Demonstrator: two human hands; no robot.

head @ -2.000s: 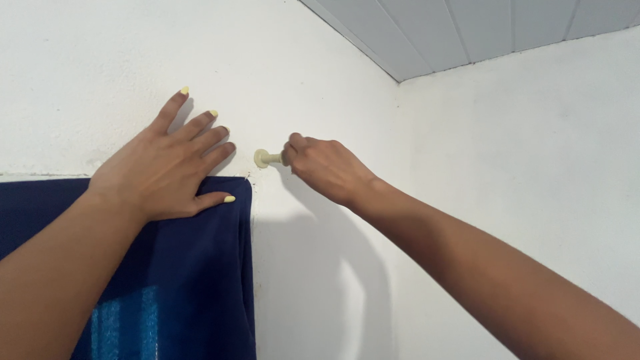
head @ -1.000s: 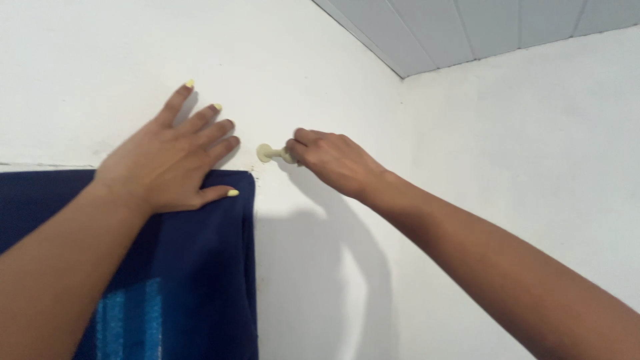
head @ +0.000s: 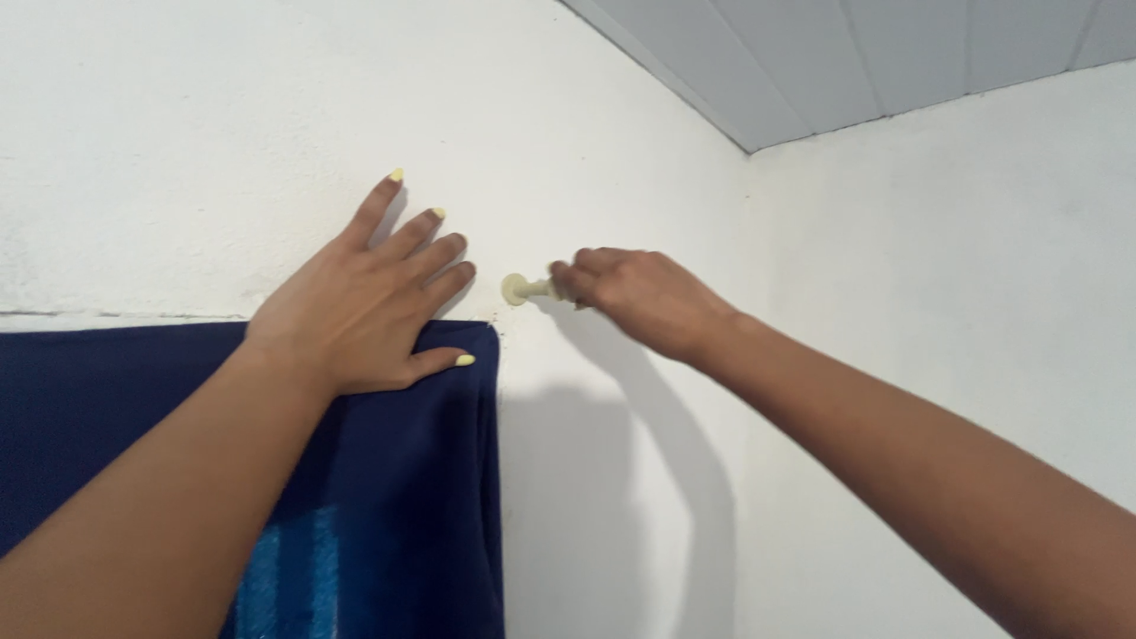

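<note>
A cream-coloured bracket (head: pixel 531 289) with a round base sticks out from the white wall, just beyond the upper right corner of a dark blue cloth (head: pixel 417 497). The fingers of my right hand (head: pixel 635 288) are closed around the bracket's outer end, which they mostly hide. My left hand (head: pixel 364 297) lies spread against the wall to the left of the bracket, palm inward, with its thumb over the cloth's top edge. The cloth hangs flat along the wall and has lighter blue stripes low down.
The white wall (head: pixel 612 177) meets a second white wall (head: pixel 958 266) in a corner to the right. A grey panelled ceiling (head: pixel 852 62) slopes across the upper right. Shadows of my arm fall below the bracket.
</note>
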